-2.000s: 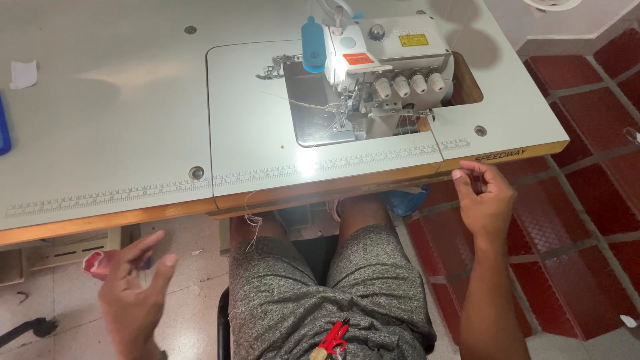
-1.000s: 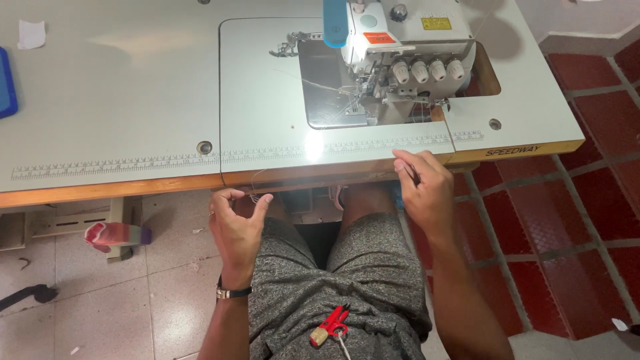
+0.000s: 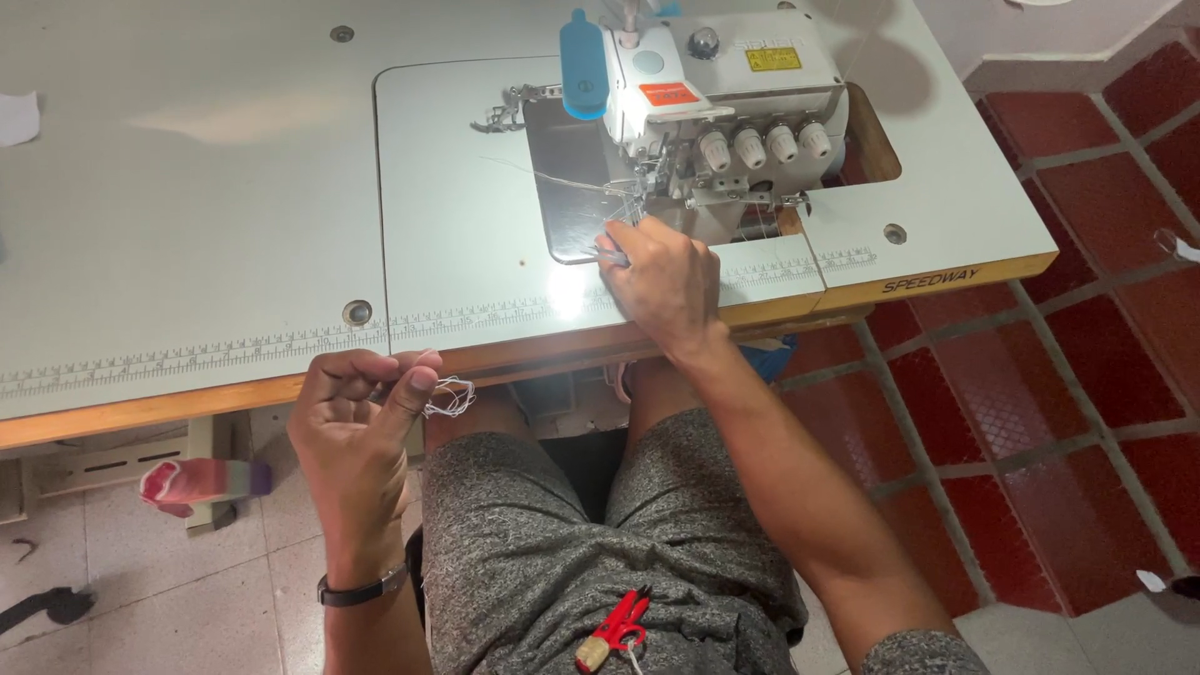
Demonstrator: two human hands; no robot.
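Observation:
My left hand (image 3: 361, 422) is pinched on white thread (image 3: 452, 397), a loose tangle hanging by its thumb near the table's front edge. My right hand (image 3: 664, 281) reaches over the edge to the presser foot area of a white overlock sewing machine (image 3: 741, 66). Its fingertips close around a slim, greyish tool, perhaps tweezers (image 3: 611, 255); most of it is hidden by the hand. Thin threads (image 3: 562, 181) trail left from the needle area. Red-handled thread snips (image 3: 614, 630) lie on the grey shorts in my lap.
The white sewing table (image 3: 234, 225) has a printed ruler along its wooden front edge. Four tension dials (image 3: 750, 148) face me on the machine. A blue plastic piece (image 3: 584, 70) stands at its left. A multicoloured object (image 3: 202, 480) is below the table at left.
My right hand has moved from the table's front edge up to the machine's needle area. My left hand, empty-looking and low at left two seconds ago, came to the table edge and now holds thread.

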